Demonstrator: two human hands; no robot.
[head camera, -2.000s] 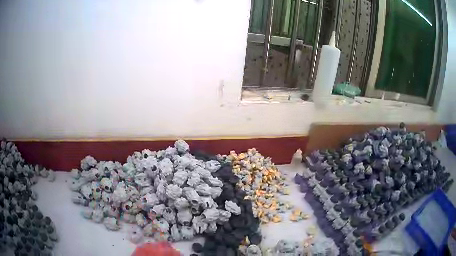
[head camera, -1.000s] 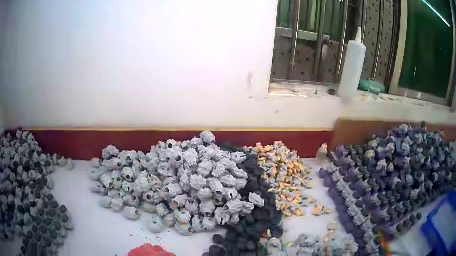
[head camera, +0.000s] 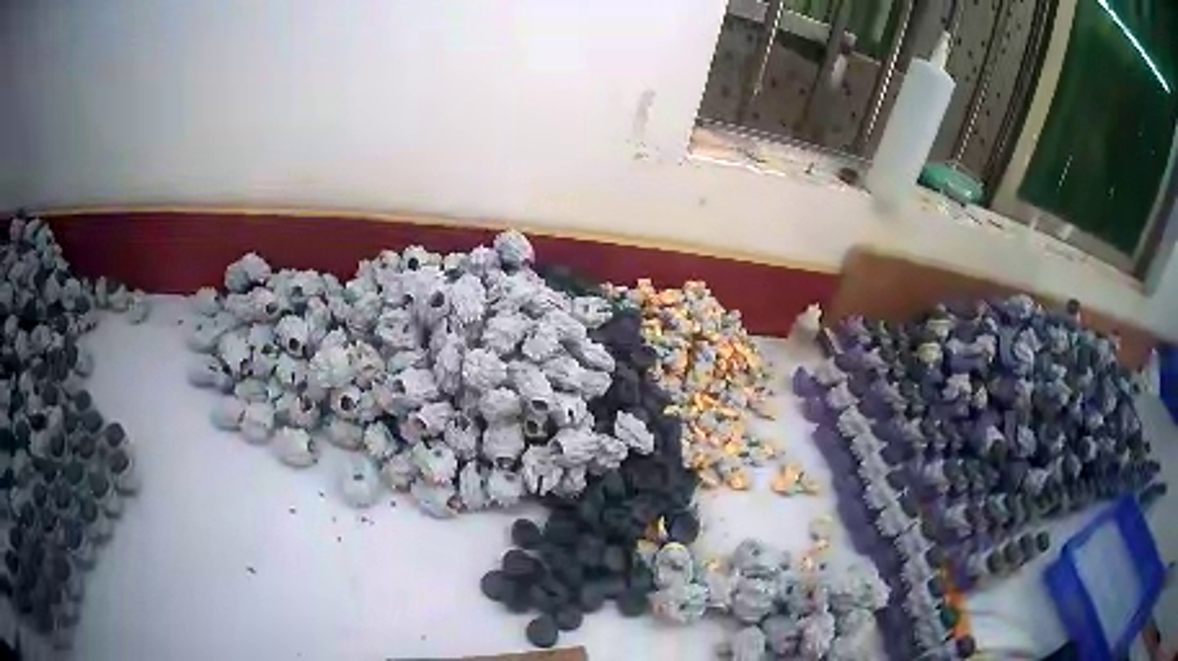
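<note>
No hand shows clearly in the picture now. A large heap of light grey knobbly shells (head camera: 439, 368), some with dark openings, lies in the middle of the white tabletop (head camera: 246, 568). Black round discs (head camera: 594, 536) lie against its right side and spread to the front. Small orange-and-white pieces (head camera: 704, 375) lie behind and right of the discs. A smaller group of grey pieces (head camera: 775, 594) lies at the front right. A brown flat edge (head camera: 517, 656) shows at the bottom.
Grey units with dark ends (head camera: 58, 478) crowd the far left. Purple-and-grey units (head camera: 995, 413) stand densely at the right, beside a blue frame (head camera: 1105, 575). A small pale bottle (head camera: 806, 323) stands near the back edge. A tall white bottle (head camera: 912, 123) stands on the windowsill.
The view has tilted and dropped, so more of the front tabletop shows. The red-orange glove at the bottom edge has gone out of the picture. The brown edge has come into view.
</note>
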